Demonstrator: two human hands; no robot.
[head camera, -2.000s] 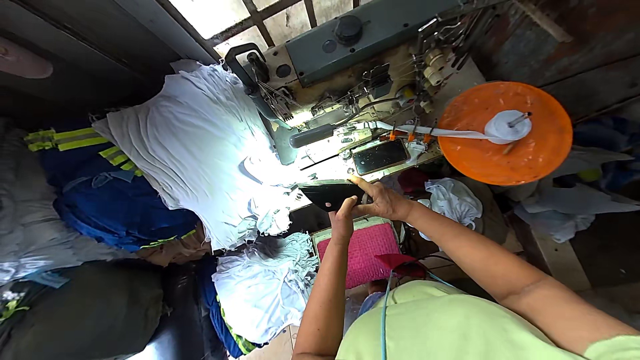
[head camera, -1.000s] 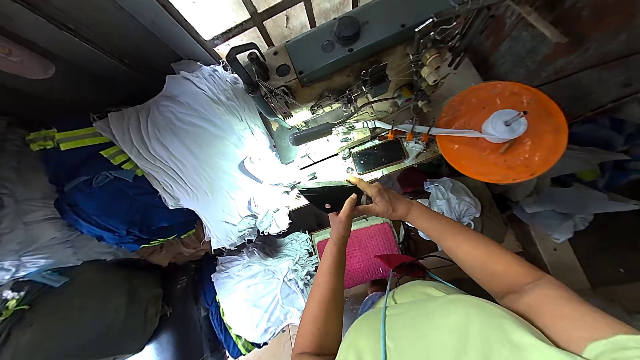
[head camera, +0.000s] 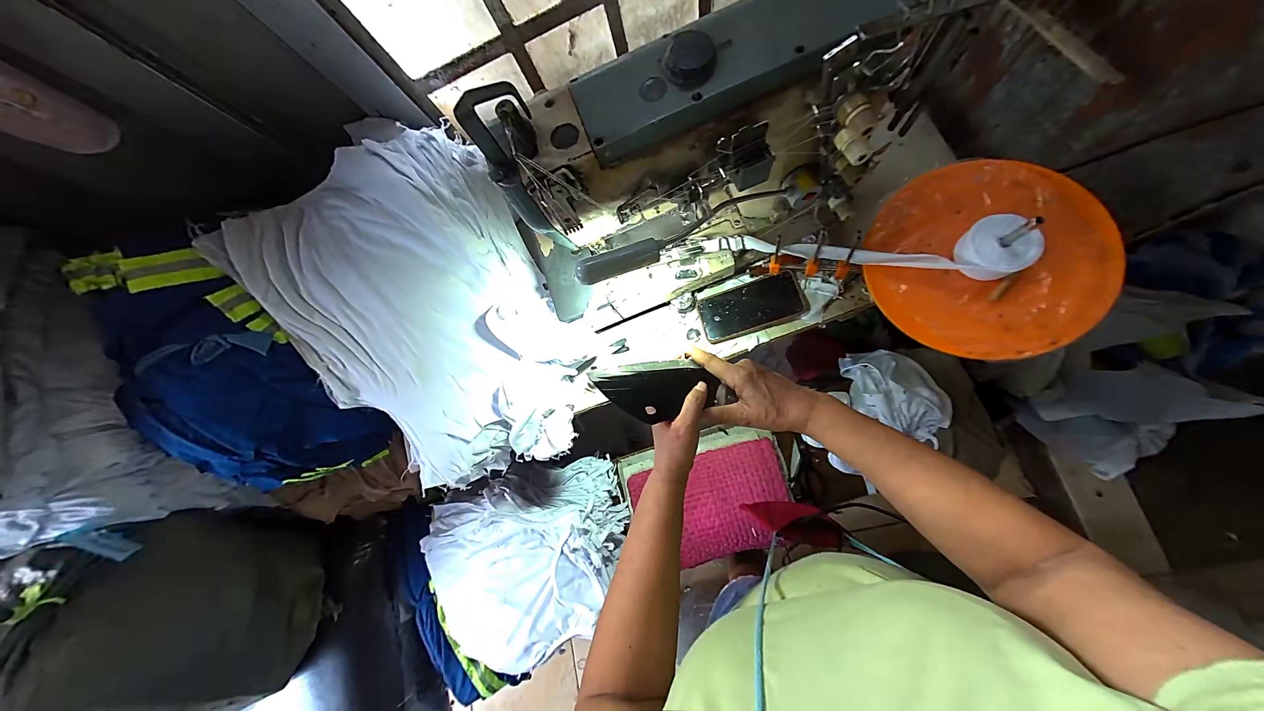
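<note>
Both hands hold a dark smartphone (head camera: 647, 392) at the near edge of the sewing machine table. My left hand (head camera: 681, 430) grips its lower side with the thumb on the screen. My right hand (head camera: 755, 395) grips its right end, with the index finger along the far edge. Just beyond, another smartphone (head camera: 752, 307) lies flat on the table. Behind it stands an industrial sewing machine (head camera: 731, 69) with its lamp lit. A white tape runs from a roll (head camera: 997, 247) on an orange disc (head camera: 987, 321) toward the machine.
A heap of white fabric pieces (head camera: 395, 267) lies left of the machine, with another white pile (head camera: 523, 583) below. Blue garments with yellow strips (head camera: 237, 405) are farther left. A pink woven mat (head camera: 726, 499) is beneath the hands, and crumpled white cloth (head camera: 894, 395) lies to the right.
</note>
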